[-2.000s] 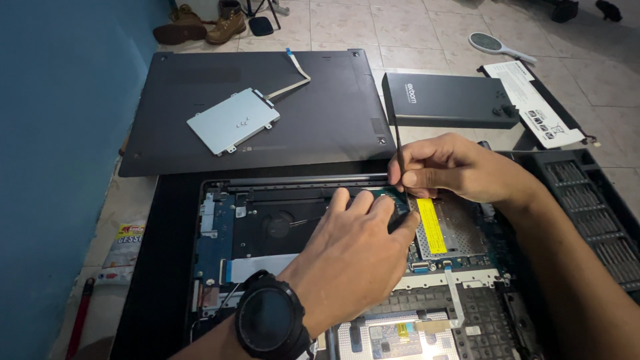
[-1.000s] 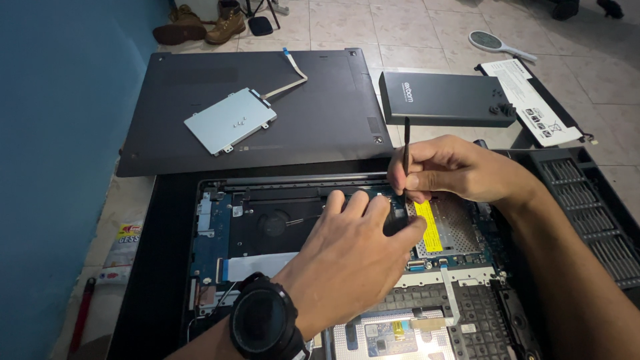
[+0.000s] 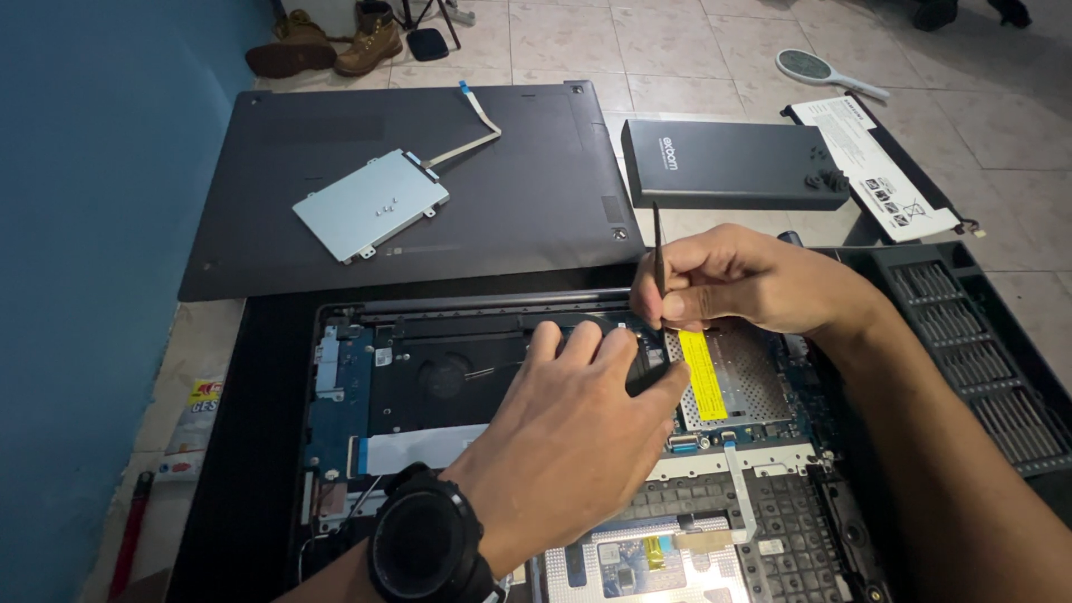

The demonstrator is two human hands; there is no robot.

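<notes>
An opened laptop chassis (image 3: 435, 385) lies in front of me, its circuit boards and inner parts exposed. My right hand (image 3: 729, 280) pinches a thin dark pointed tool (image 3: 658, 251), held upright with its lower end down at the board, left of a perforated metal shield (image 3: 745, 377) with a yellow label (image 3: 703, 377). Just left of it, my left hand (image 3: 578, 419), wearing a black watch (image 3: 431, 536) at the wrist, rests over the chassis with bent fingers; whatever lies under its fingertips is hidden. A white ribbon cable (image 3: 739, 486) runs down from the board edge.
Behind lies the laptop's bottom cover (image 3: 519, 193), bearing a touchpad module (image 3: 373, 205) with small screws on it. A dark Exbom box (image 3: 729, 167) holds more small parts beside a laptop battery (image 3: 875, 167). A screwdriver bit case (image 3: 955, 251) stands right; a plastic packet (image 3: 188, 435) lies left.
The tool in my right hand has tipped from leaning to nearly upright since the earliest frame. My left hand has stayed in about the same place.
</notes>
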